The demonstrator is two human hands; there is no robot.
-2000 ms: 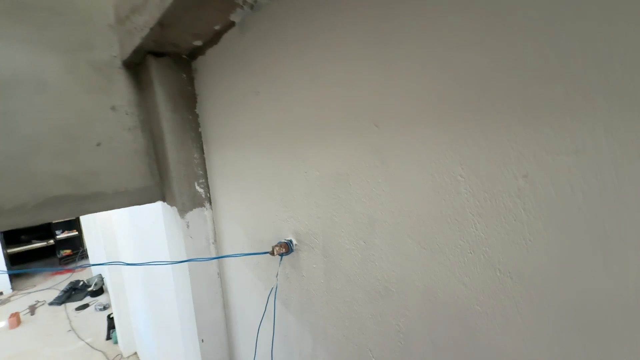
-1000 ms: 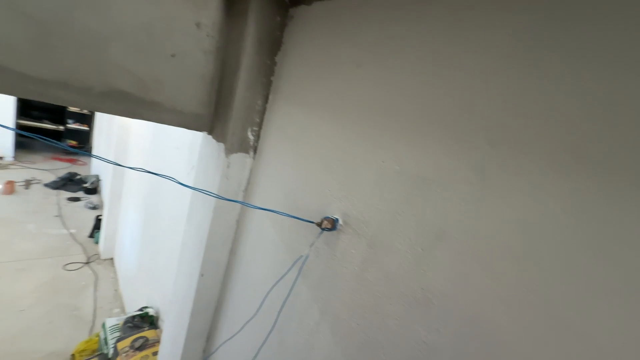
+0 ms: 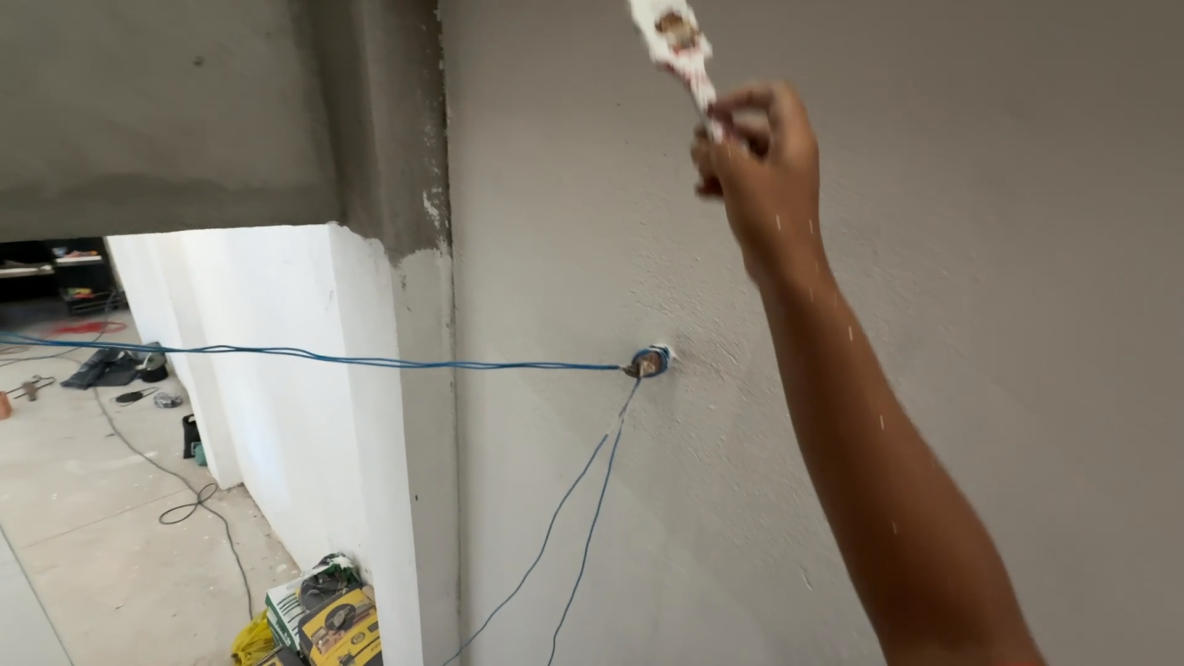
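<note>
My right hand [image 3: 763, 148] is raised at the upper middle, its fingers closed on the thin end of a ragged white strip [image 3: 680, 46] with a brownish patch and reddish marks; I cannot tell its material. Below and left of the hand, blue electrical wires [image 3: 499, 365] come out of a round box [image 3: 650, 361] set in the plastered wall. One pair runs taut to the left. Two thinner blue strands [image 3: 592, 518] hang down from the same box. My left hand is out of the frame.
A grey cement beam [image 3: 166, 111] crosses the upper left, above a white wall [image 3: 268, 370]. On the floor at left lie a dark cable [image 3: 222, 518], dark cloth or bags [image 3: 106, 368] and, lower down, a yellow and black box [image 3: 342, 629] beside a yellow bag [image 3: 252, 643].
My right hand and forearm have come into view, holding the white strip. The blue wires still run from the wall box. The view has shifted.
</note>
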